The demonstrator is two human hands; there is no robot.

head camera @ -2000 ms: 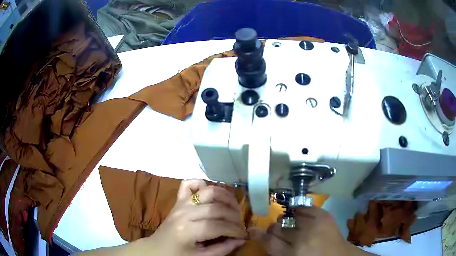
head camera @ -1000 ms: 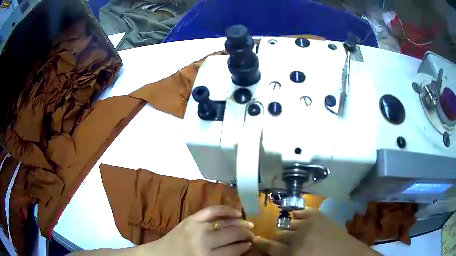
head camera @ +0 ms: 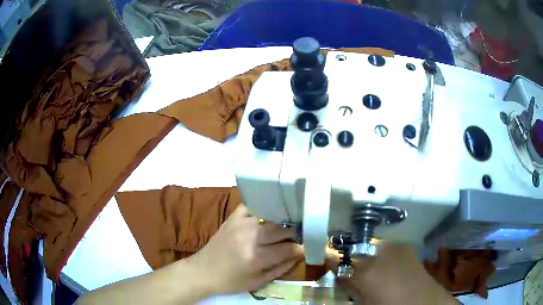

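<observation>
A rust-brown fabric panel (head camera: pixel 178 223) lies flat left of the machine head, with small puckers and an angled left end; its right part runs under my left hand. My left hand (head camera: pixel 253 250) rests on the cloth at the left of the needle area, fingertips partly hidden by the head. My right hand (head camera: pixel 381 271) is low behind the tension dial (head camera: pixel 364 245), blurred, its fingers mostly hidden; whether it grips cloth cannot be told. The white machine head (head camera: pixel 351 161) covers the needle. A shiny metal strip (head camera: pixel 292 292) shows below the cloth edge.
A crumpled brown heap (head camera: pixel 65 119) sits in a dark holder at left. Joined brown pieces (head camera: pixel 202 113) run from it behind the head. A grey control panel (head camera: pixel 494 217) is at right, with brown scraps (head camera: pixel 464 271) beneath. A blue bin or chair (head camera: pixel 333 30) stands behind.
The near edge of the cloth has moved away from me, uncovering the metal strip. My left hand has moved forward, farther under the head. The view has shifted slightly.
</observation>
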